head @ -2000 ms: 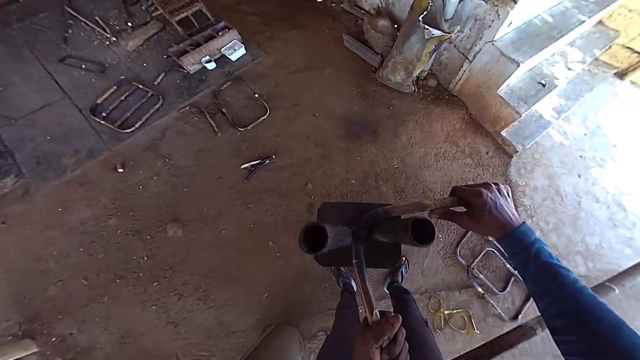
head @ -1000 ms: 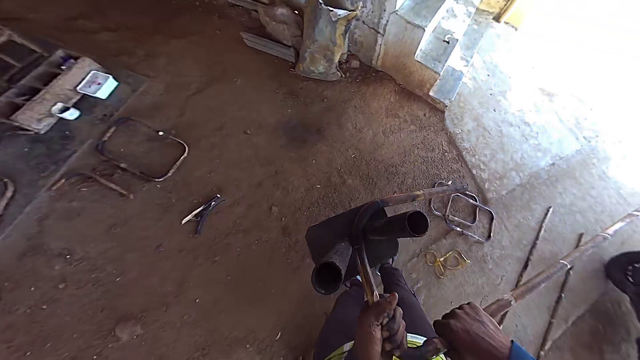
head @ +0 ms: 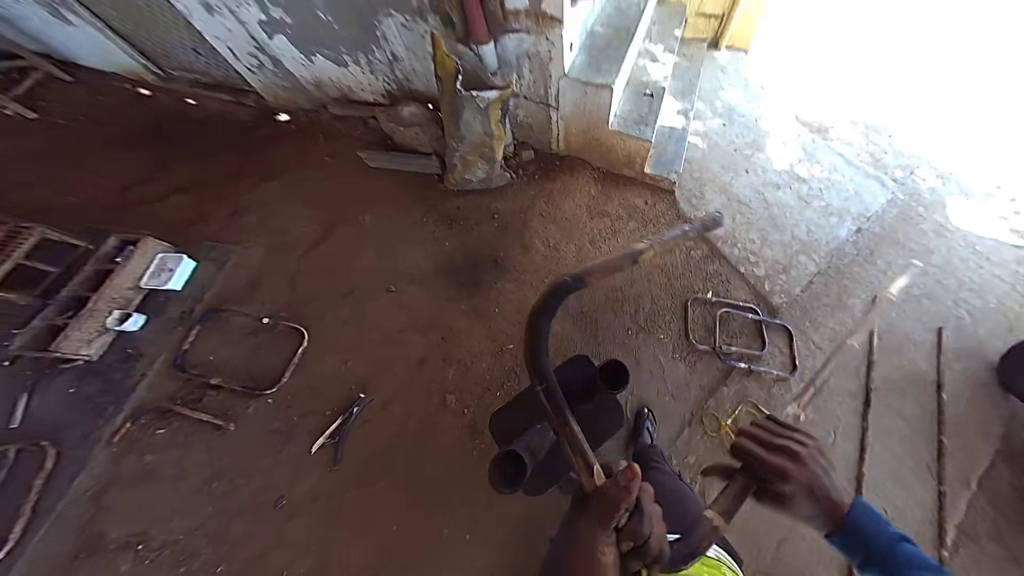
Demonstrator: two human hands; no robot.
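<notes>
My left hand (head: pixel 620 520) grips the lower end of a bent cane pole (head: pixel 552 320), which curves up and away to the right, darkened at the bend. My right hand (head: pixel 788 464), blurred, is at a second, straighter pole (head: pixel 840 352) that slants from my lap up to the right; whether its fingers are closed around it cannot be told. Beyond my left hand, a dark metal piece with two open pipe ends (head: pixel 560 424) stands close to my legs, behind the bent cane. A yellow cord (head: pixel 724 420) lies on the ground just past my right hand.
Bent cane frames (head: pixel 740 336) and thin sticks (head: pixel 868 400) lie at the right. Pliers or a similar tool (head: pixel 340 430) lie on the dirt; another cane frame (head: pixel 240 352) and a wooden box (head: pixel 96 312) with white containers (head: pixel 168 272) are at the left. Steps (head: pixel 656 104) stand ahead.
The bent cane has moved off the pipe piece and now rises in my left hand. My right hand, on the bent cane at first, is now at the other pole. The view has swung.
</notes>
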